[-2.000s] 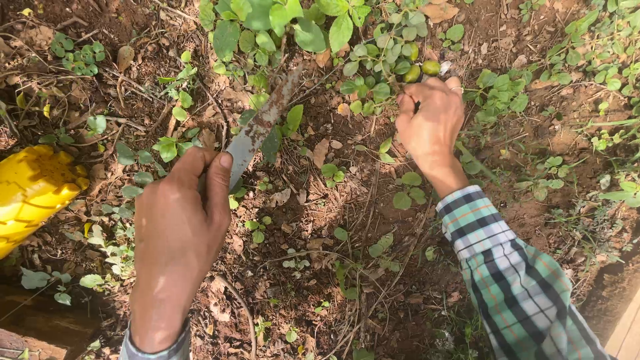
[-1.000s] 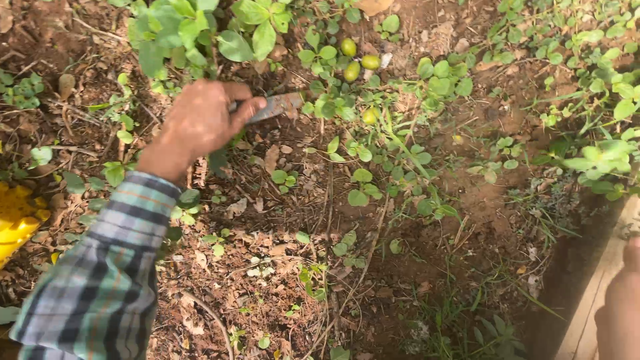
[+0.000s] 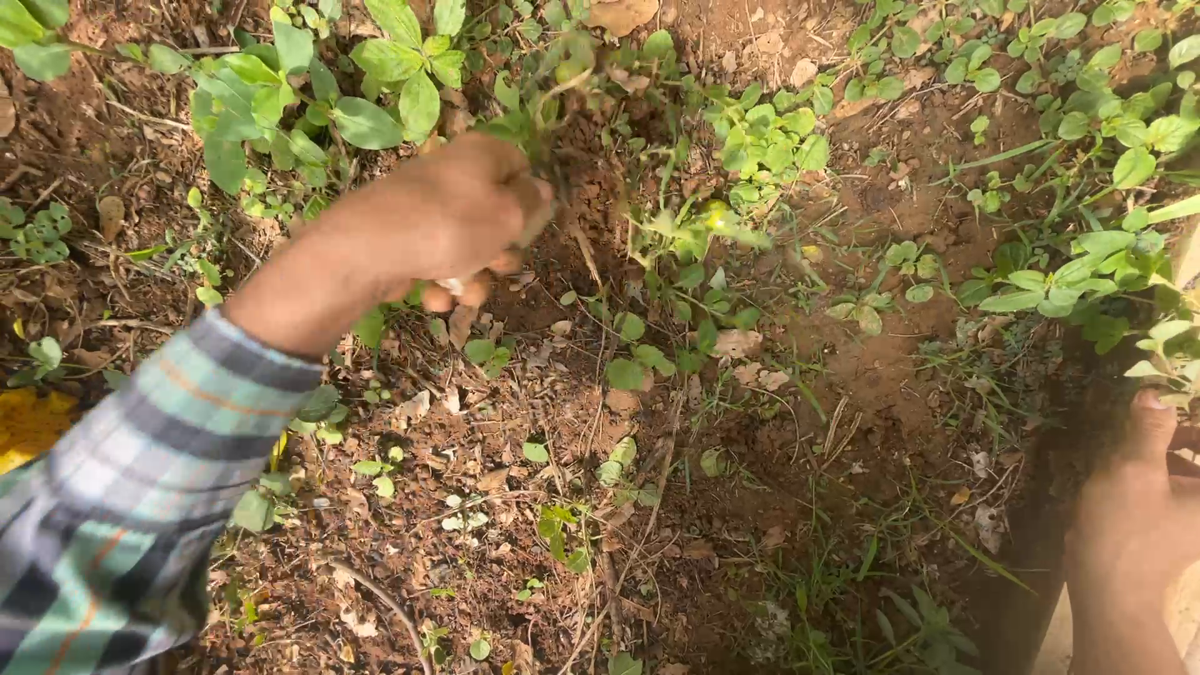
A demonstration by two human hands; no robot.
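Note:
My left hand [image 3: 450, 220] is curled low over the soil, beside leafy weeds [image 3: 248, 112]. Its fingers are closed on the bladed hand tool, which is mostly hidden; a pale bit shows between the fingers. A blurred tangle of stems [image 3: 562, 94] lies just beyond the knuckles. One yellow-green round fruit [image 3: 717, 217] rests among small leaves to the right of this hand. At the far right edge, my right hand [image 3: 1125, 516] is blurred, its thumb against a leafy sprig [image 3: 1172, 352] that it appears to grip.
Reddish soil [image 3: 872, 375] is strewn with dry leaves and twigs. Low green plants [image 3: 1106, 122] grow at the upper right. A pale board-like edge [image 3: 1057, 637] runs under my right hand. Part of a yellow object [image 3: 33, 422] shows at the left edge.
My left hand has moved right, and the tool's blade no longer shows clearly. My right hand, earlier at the small fruits, is at the right edge with a sprig. The fruit cluster is no longer distinct.

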